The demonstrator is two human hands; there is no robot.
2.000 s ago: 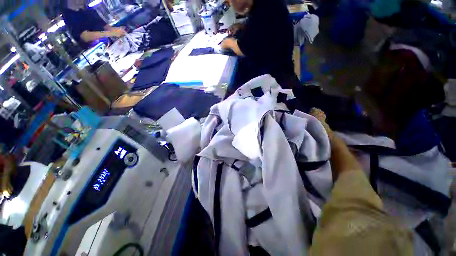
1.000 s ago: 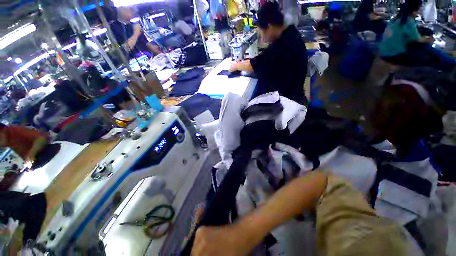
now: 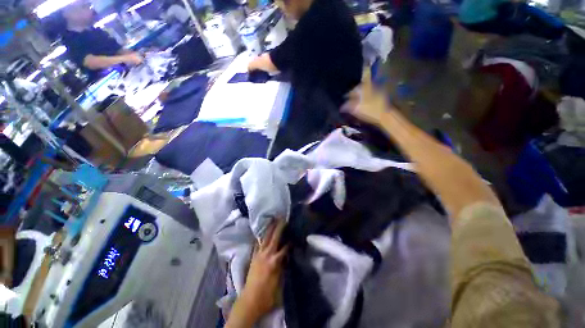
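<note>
A heap of light grey garment pieces (image 3: 256, 186) with black strips and black fabric (image 3: 365, 198) lies right of the sewing machine (image 3: 128, 250). My left hand (image 3: 266, 269) is low in the middle, its fingers on the grey and black cloth; its grip is partly hidden in the folds. My right arm stretches up and forward over the heap. My right hand (image 3: 367, 104) is blurred beyond the far edge of the heap, in front of dark cloth; its fingers and any hold are unclear.
A person in black (image 3: 327, 51) works at a white table (image 3: 237, 102) ahead. Dark fabric pieces (image 3: 211, 146) lie before that table. Another person (image 3: 96, 48) is at far left. More grey and black cloth (image 3: 542, 240) is at right, with a blue bin (image 3: 431, 32) beyond.
My right hand has moved from the lower middle up and forward past the heap. My left hand has come into view on the cloth. The heap has been spread and shifted; the view has turned.
</note>
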